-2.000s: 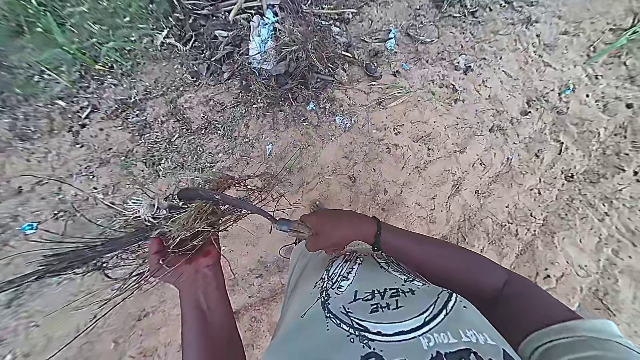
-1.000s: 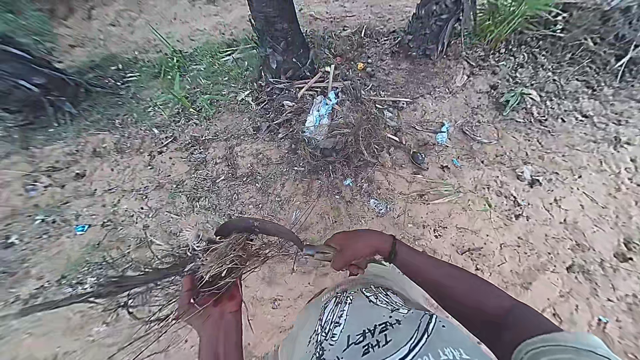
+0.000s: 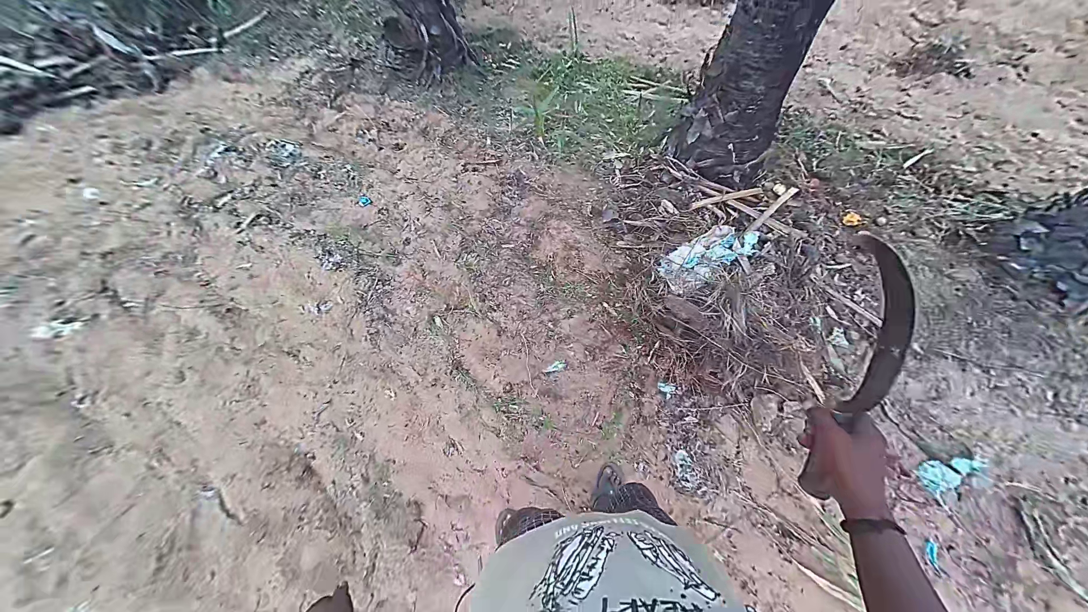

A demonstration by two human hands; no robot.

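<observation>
My right hand point(image 3: 850, 463), with a dark band at the wrist, grips the handle of a sickle point(image 3: 897, 314) at the right of the view. Its dark curved blade points up and hooks to the left, over the ground beside a heap of dry grass point(image 3: 722, 331). Only a small part of my left hand point(image 3: 333, 600) shows at the bottom edge, left of my shirt; whether it holds anything is hidden.
A tree trunk point(image 3: 739, 93) rises behind the heap, and another trunk point(image 3: 429, 34) stands further left. Crumpled plastic litter point(image 3: 705, 255) lies on the heap. Cut branches point(image 3: 76, 64) are piled at the upper left. Sandy soil point(image 3: 255, 408) spreads across the left.
My right hand has swung the sickle away to the right, blade up. My left hand, which held a bundle of dry stalks, has dropped to the bottom edge. The view has shifted a lot.
</observation>
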